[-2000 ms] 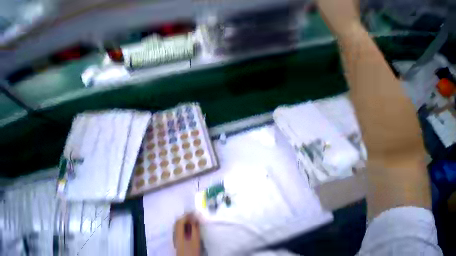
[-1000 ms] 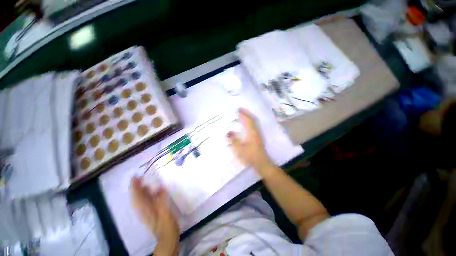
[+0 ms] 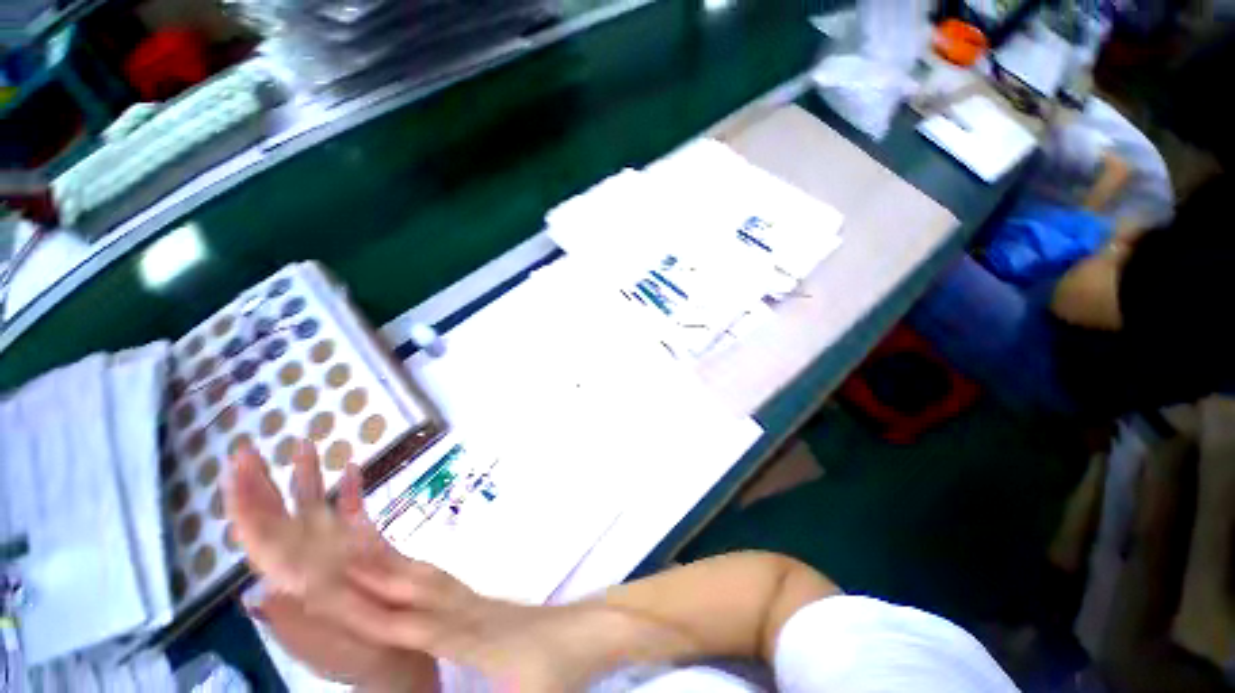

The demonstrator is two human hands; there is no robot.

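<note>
A white housing (image 3: pixel 542 521) lies overexposed on the white work sheet (image 3: pixel 691 454), and its edges are hard to tell. A green circuit board (image 3: pixel 442 477) with thin lead wires and small dark parts sits at its left. My right hand (image 3: pixel 345 562) reaches across to the lower left, near the board, with its fingers apart and nothing visible in it. My left hand (image 3: pixel 332 643) is behind and below it, touching or overlapping, mostly hidden, so its grip does not show.
A speaker tray (image 3: pixel 305 399) with round tan holes and grey discs stands left, beside stacked housings (image 3: pixel 81 494). More housings (image 3: pixel 704 203) with boards lie on cardboard (image 3: pixel 867 203) at the right. A small bottle (image 3: pixel 428 339) stands behind the sheet. Another person (image 3: pixel 1097 291) is at right.
My right hand has moved left from the sheet's right part and now overlaps my left hand near the tray. The camera view has shifted, showing more of the shelf and the neighbouring person.
</note>
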